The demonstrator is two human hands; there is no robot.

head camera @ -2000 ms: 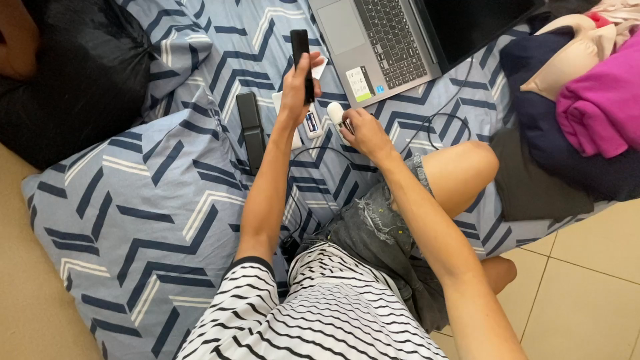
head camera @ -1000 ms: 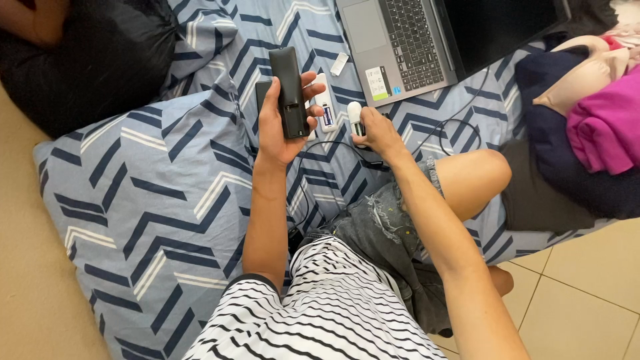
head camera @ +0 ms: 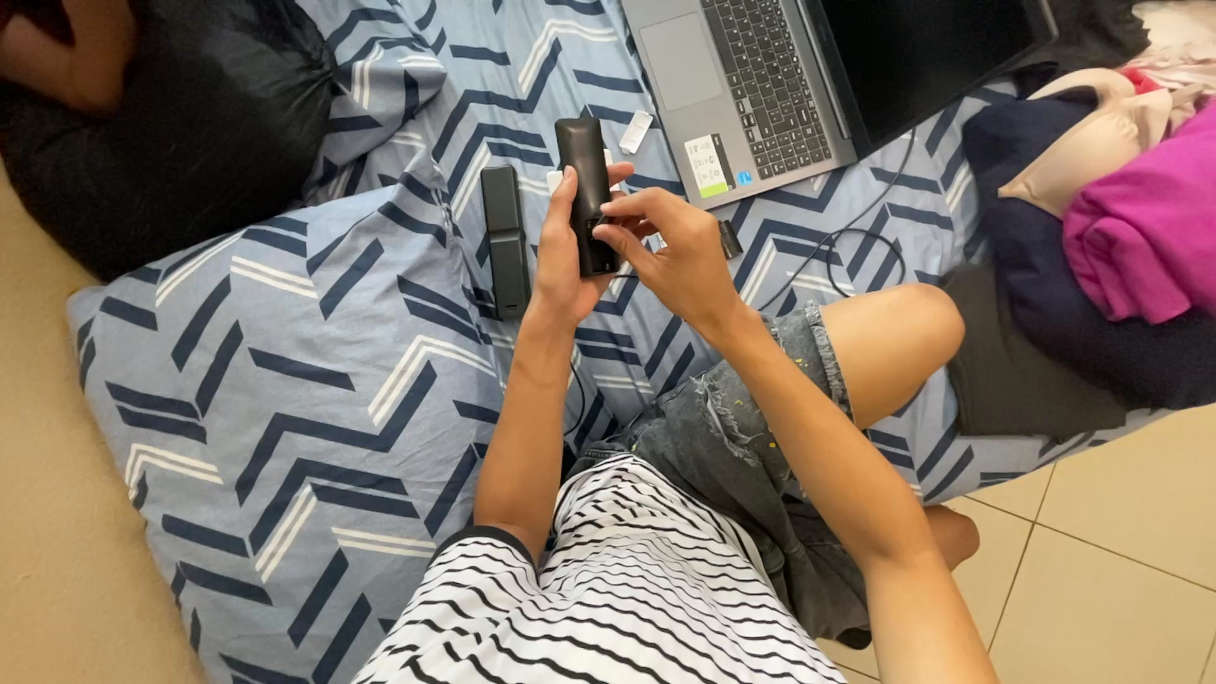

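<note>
A black handheld device (head camera: 584,161), long and narrow like a remote control, rests upright in my left hand (head camera: 567,249), with the thumb along its left side. The fingertips of my right hand (head camera: 670,252) touch its lower part, where a small recess seems to be; whether they pinch something there I cannot tell. Left of my left hand, a second long black device (head camera: 503,242) lies on the patterned bedsheet. A small white plastic piece (head camera: 636,132) lies beside the laptop. A small dark object (head camera: 730,239) shows just past my right hand. White items behind the held device are mostly hidden.
An open laptop (head camera: 684,66) stands at the top, a black cable (head camera: 841,233) curling below it. Folded clothes (head camera: 1130,218) are piled at the right. A pillow (head camera: 285,399) lies at the left, near a black bag-like item (head camera: 171,152) and part of another person's arm (head camera: 85,57).
My right hand has moved left onto the lower part of the held black device. The white object it held earlier no longer shows in it. My left hand still holds the device.
</note>
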